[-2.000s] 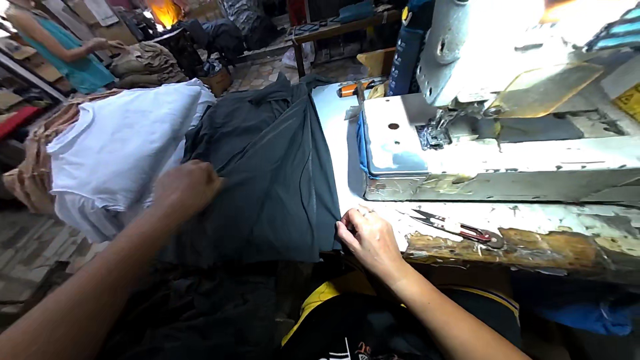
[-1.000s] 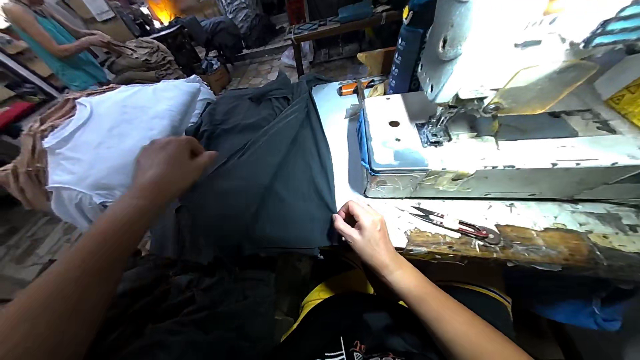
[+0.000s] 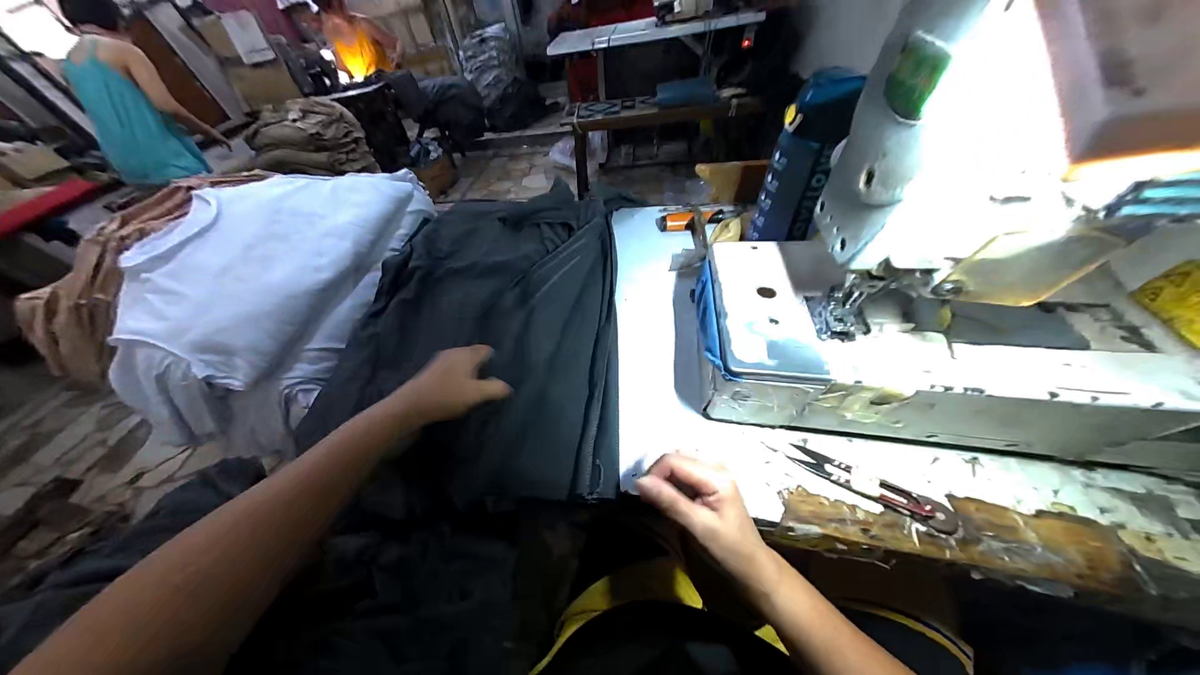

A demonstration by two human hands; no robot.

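Observation:
Dark grey cloth [image 3: 525, 309] lies folded over the left part of the table. Over its middle is my left hand [image 3: 455, 382], thumb and forefinger apart, holding nothing; whether it touches the cloth I cannot tell. My right hand [image 3: 698, 492] is just right of the cloth's lower corner, at the table edge, its fingers curled. Whether something small is between thumb and forefinger is unclear. White garments [image 3: 262, 272] lie stacked left of the dark cloth. An industrial sewing machine [image 3: 778, 319] stands to the right. Thread snips [image 3: 877, 487] lie in front of it.
An orange-handled tool [image 3: 680, 221] lies behind the machine's left end, near a dark blue bottle [image 3: 797, 159]. Brown cloth [image 3: 70, 300] is under the white stack. The table's worn front edge [image 3: 1031, 553] runs along the right. A person in a teal top [image 3: 131, 122] stands at the back left.
My left hand has moved from by the white garments onto the dark cloth's middle. My right hand has come off the cloth's corner. The view has shifted somewhat.

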